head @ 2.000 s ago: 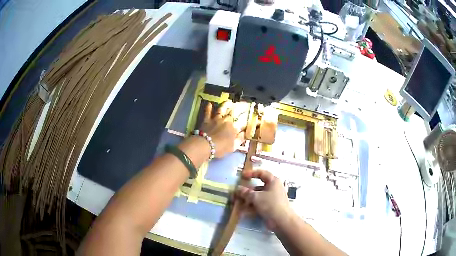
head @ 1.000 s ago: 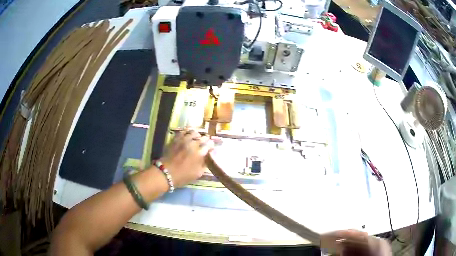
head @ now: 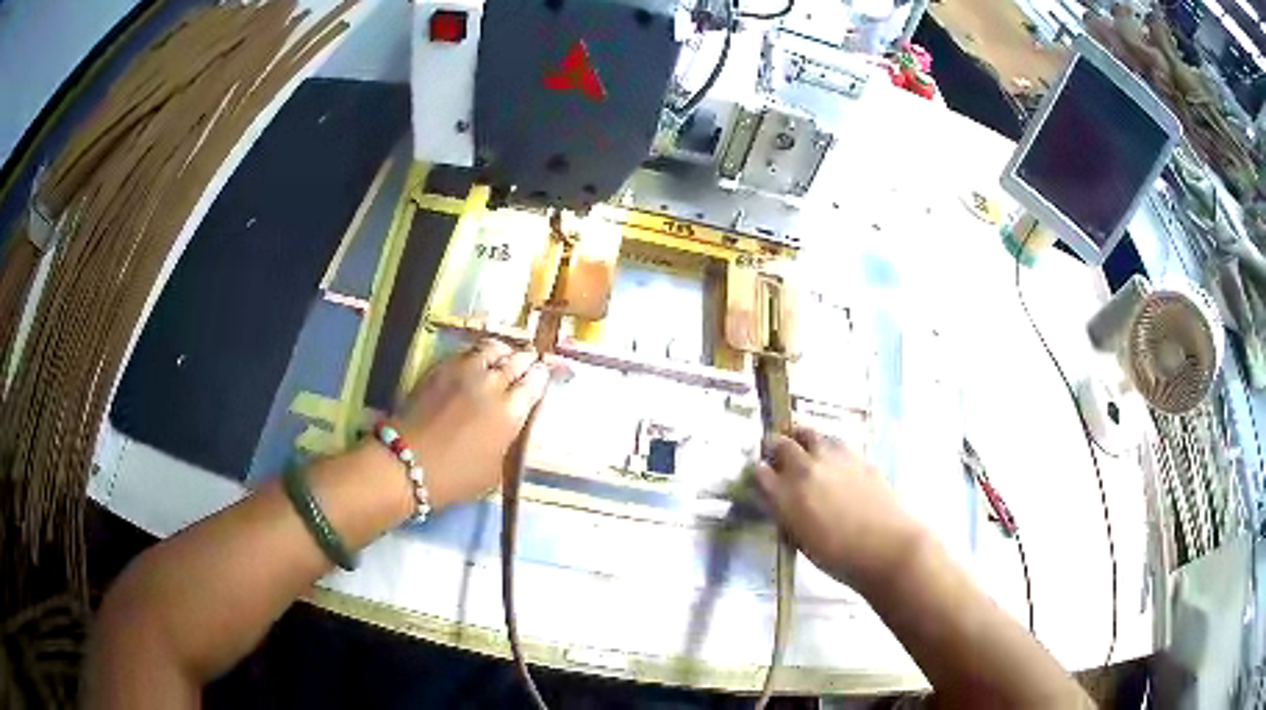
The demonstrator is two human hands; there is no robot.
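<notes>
A long brown strap handle (head: 512, 555) runs from the clamp frame (head: 653, 229) down over the table's front edge in a loop, its bottom cut off by the picture. My left hand (head: 479, 409) rests on the strap just below the left slotted arm, fingers on it. My right hand (head: 822, 497) pinches the strap's other end part just below the right slotted arm (head: 758, 308). The strap's tip reaches that arm; whether it lies under it I cannot tell. The pattern sewing machine head (head: 572, 104) is above the left arm.
A bundle of loose straps (head: 125, 208) lies at left beside a black mat (head: 264, 264). A small dark block (head: 661, 455) sits on the plate between my hands. Red-handled snips (head: 997, 511), a cable, a control screen (head: 1093, 150) and a small fan (head: 1166, 350) are at right.
My right hand has brought the strap's free end from low right up to the right slotted arm, so the strap now hangs in a loop. My left hand stays near the left arm.
</notes>
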